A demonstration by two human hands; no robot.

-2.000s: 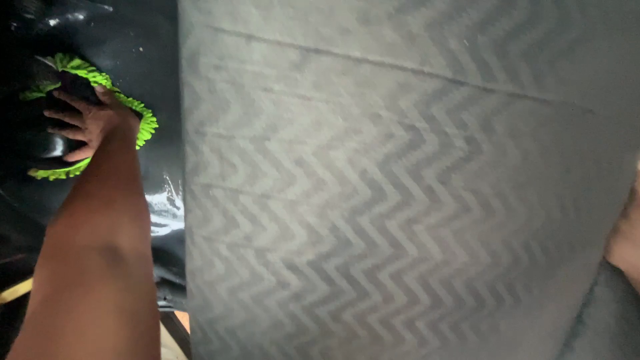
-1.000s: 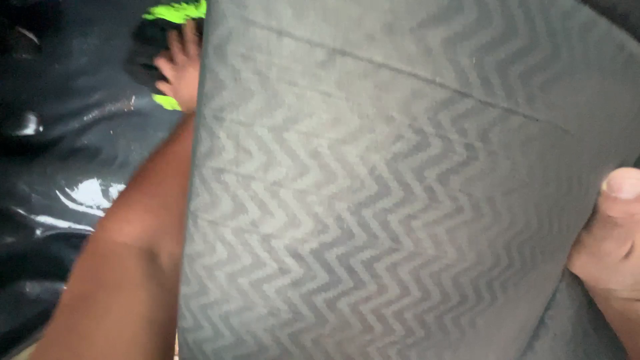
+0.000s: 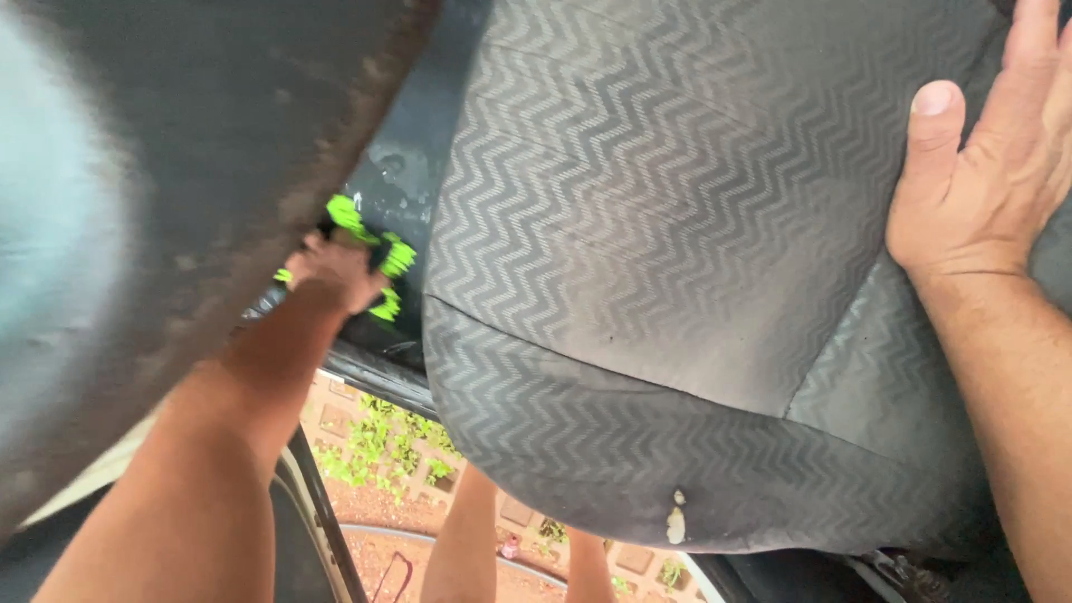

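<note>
My left hand [image 3: 335,268] lies on a black-and-green cleaning pad [image 3: 398,254] with bright green fringe, pressed to the wet black floor [image 3: 389,180] of a vehicle. Most of the pad is under the hand, so whether the fingers grip it cannot be told. At the right, my right hand [image 3: 984,176] rests with thumb and fingers apart against the side of a grey car seat [image 3: 670,209] with a zigzag fabric. Its fingertips run out of view at the top. A small tear or pale spot [image 3: 676,523] shows near the seat's lower edge.
A dark, worn panel or seat edge [image 3: 209,167] fills the upper left, close to the left arm. Below the door sill [image 3: 381,385] lie paving blocks with green plants [image 3: 385,444], a grey hose [image 3: 402,533] and bare legs [image 3: 465,544]. Part of a door frame [image 3: 314,511] stands lower left.
The view has shifted a lot, now showing the seat's lower edge and the ground outside. More of my right hand is in view against the seat. My left hand stays on the pad.
</note>
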